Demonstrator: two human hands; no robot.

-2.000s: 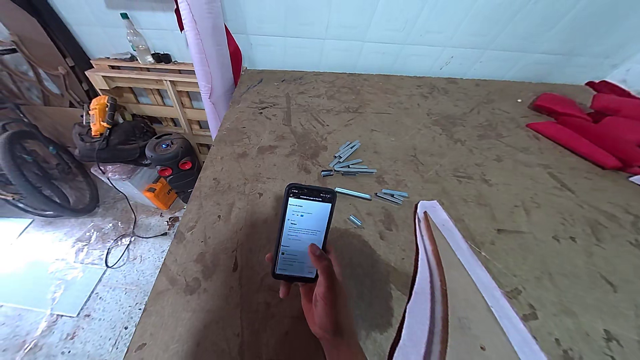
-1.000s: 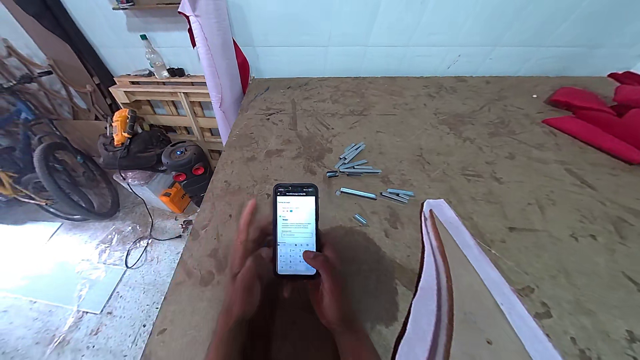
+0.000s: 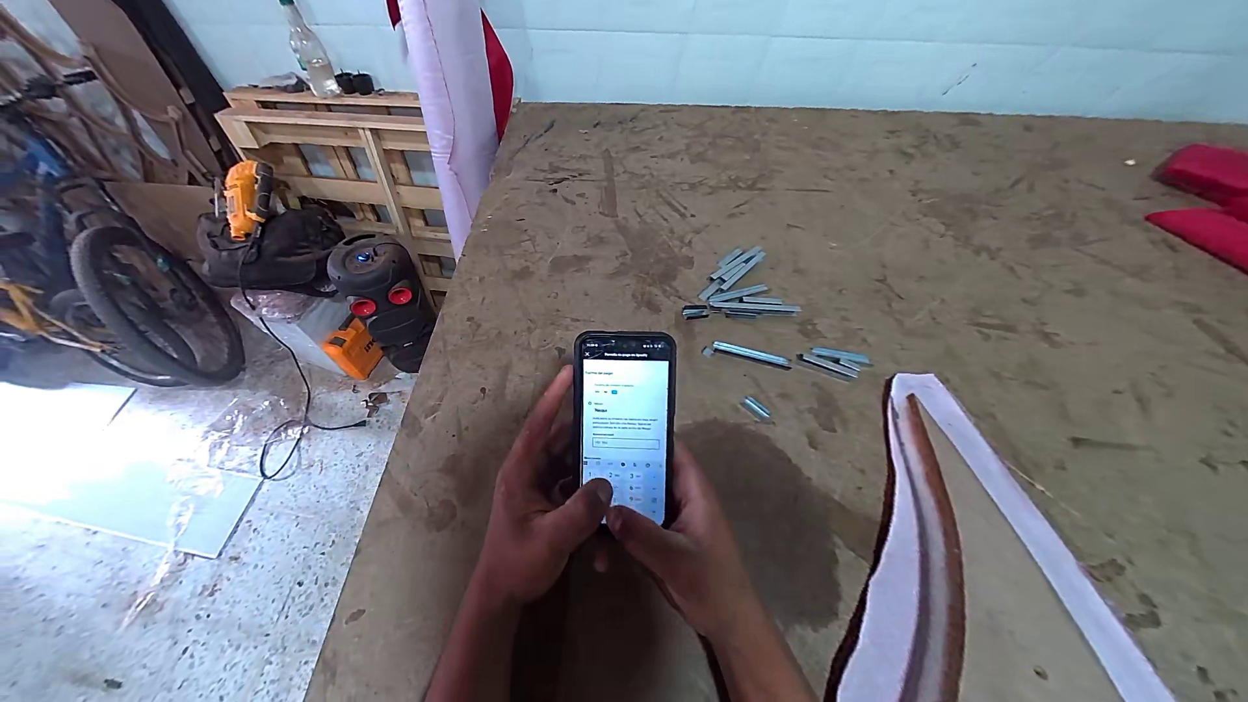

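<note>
A black smartphone point(image 3: 625, 419) stands upright between both hands over the worktable, its lit screen facing me with a keypad at the bottom. My left hand point(image 3: 536, 517) grips its left side, the thumb over the lower keypad. My right hand point(image 3: 687, 546) holds the lower right side, its thumb near the bottom of the screen. The fingers behind the phone are largely hidden. Beyond the phone lie several strips of metal staples point(image 3: 749, 302) in a loose pile, with a few more strips point(image 3: 751, 354) nearer. Right of my right hand lies a white fabric piece with brown edging point(image 3: 902, 565).
Red cushions point(image 3: 1204, 200) lie at the table's far right. White and red fabric point(image 3: 448, 107) hangs at the back left corner. Left of the table point(image 3: 624, 195) are a wooden pallet point(image 3: 336, 122), a yellow power tool point(image 3: 244, 200), a black bag, a cable and a bicycle point(image 3: 146, 302).
My left hand, out of view at first, has come in from the left and now holds the phone. Its thumb has moved onto the screen. My right hand still holds the phone.
</note>
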